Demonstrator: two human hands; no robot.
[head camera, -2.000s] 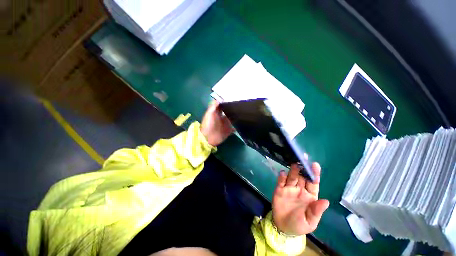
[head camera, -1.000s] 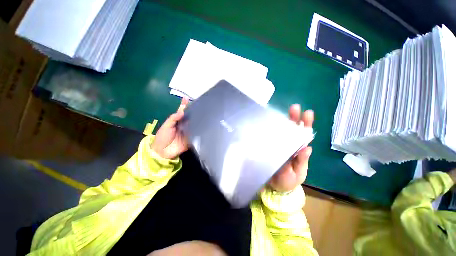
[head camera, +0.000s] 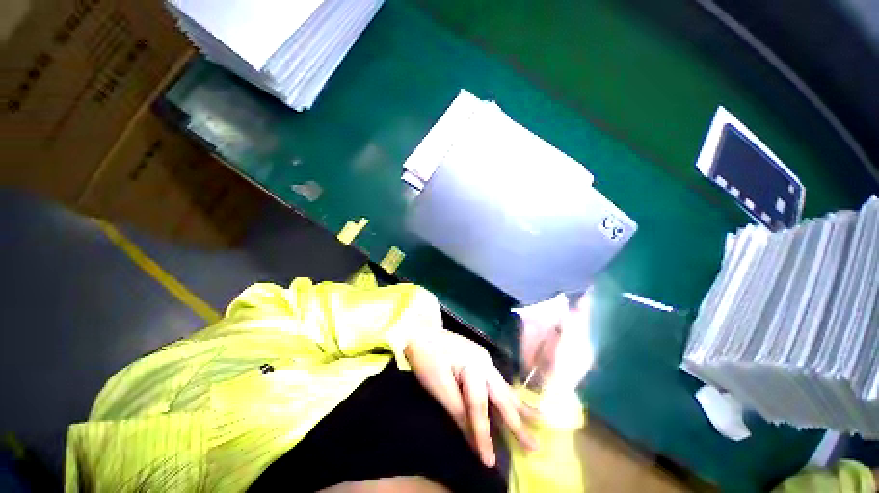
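The tablet back cover (head camera: 511, 221) lies outer face up on the low white pile (head camera: 448, 140) and looks silver under glare. Its camera area is at the right corner. My left hand (head camera: 467, 390) is off the cover, over my lap, with its fingers apart and nothing seen in it. My right hand (head camera: 547, 347) is at the cover's near edge, partly washed out by glare. A small whitish, shiny patch (head camera: 545, 308) shows at its fingertips; whether it is film held there I cannot tell.
A thick white stack (head camera: 289, 58) stands at the left end, beside cartons (head camera: 72, 116). A leaning white stack (head camera: 790, 318) stands at right, with a white scrap (head camera: 723, 412) beside it. A black-and-white sheet (head camera: 757, 173) lies at the back. Yellow tabs (head camera: 353, 230) are on the front edge.
The cover was between both hands and has gone down onto the white pile. My left hand let go and moved in over my lap. Bright glare now covers part of my right hand.
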